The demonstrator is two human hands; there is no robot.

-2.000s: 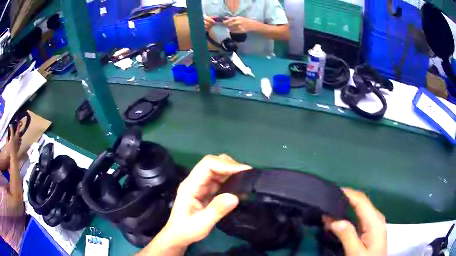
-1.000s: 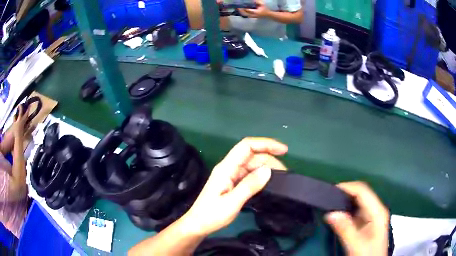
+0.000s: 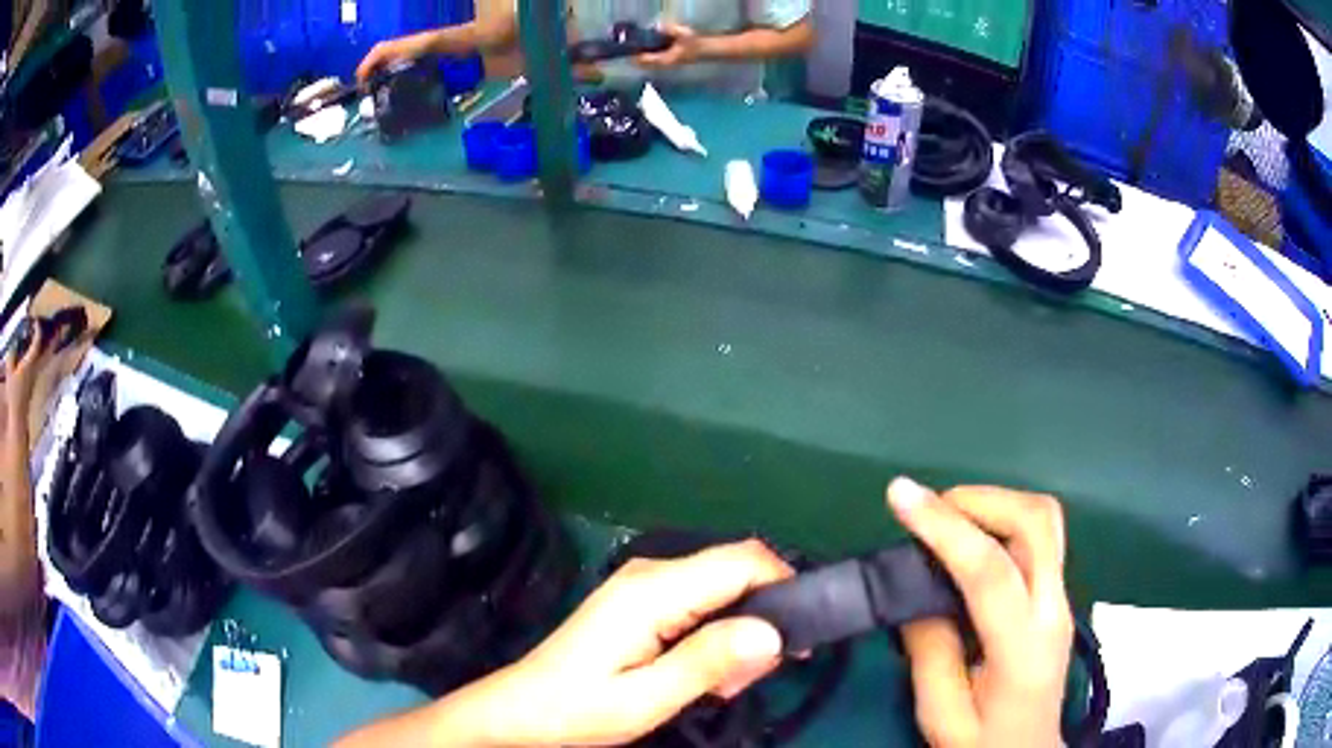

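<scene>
A black headphone headband [image 3: 833,601] is seen nearly edge-on as a flat bar at the lower middle right, with a joint line across it. My left hand [image 3: 657,636] pinches its left end between thumb and fingers. My right hand [image 3: 993,599] holds its right end, thumb below and index finger raised above. The ear cups are mostly hidden behind the hands. More black headphone parts lie on the bench beneath, partly covered by my left hand. Tall stacked headphones [image 3: 387,512] stand left of my hands.
A second pile [image 3: 132,504] lies on white sheet at far left, near a tag with binder clip [image 3: 246,690]. Green posts [image 3: 241,176] rise beyond. The far ledge holds a spray can [image 3: 890,139], blue cups and headphones. Other people work across and at left.
The headband was a wide arc and now shows as a narrow, tilted bar. My right index finger has lifted. The view has shifted; a dark item shows at the right edge.
</scene>
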